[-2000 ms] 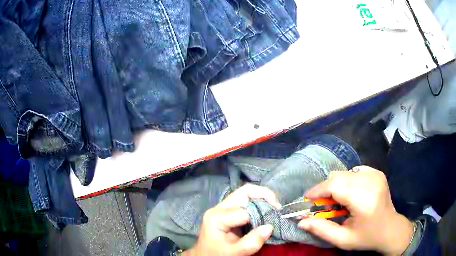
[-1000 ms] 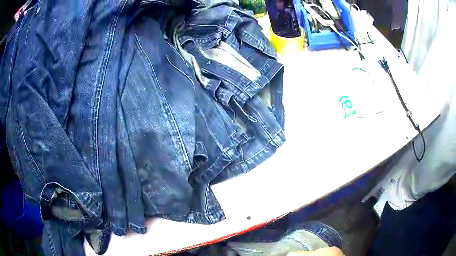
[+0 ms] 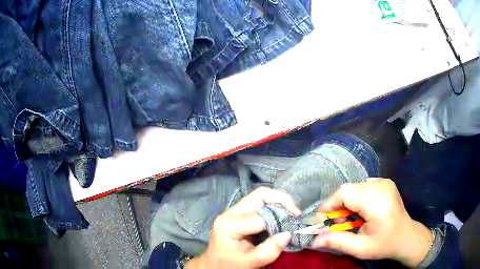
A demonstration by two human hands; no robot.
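A denim garment [image 3: 210, 202] lies on my lap with its pale grey-blue reverse showing and a dark blue edge at the right. My left hand [image 3: 242, 231] pinches a folded, ridged part of it between thumb and fingers. My right hand [image 3: 376, 223] holds orange-gripped thread snips [image 3: 342, 220]. The snips' metal blades point left and lie at the pinched fold, beside my left fingertips. Any thread at the blades is too fine to make out.
A pile of dark blue denim garments [image 3: 152, 68] covers the left of the white table [image 3: 300, 100] and hangs over its red-trimmed edge. A black cord loop [image 3: 450, 47] lies at the right corner. A person in pale clothing [image 3: 442, 115] is at the right.
One second ago the view was higher, with my hands mostly out of the picture. Now both hands, the snips and the lap garment show, much as two seconds ago.
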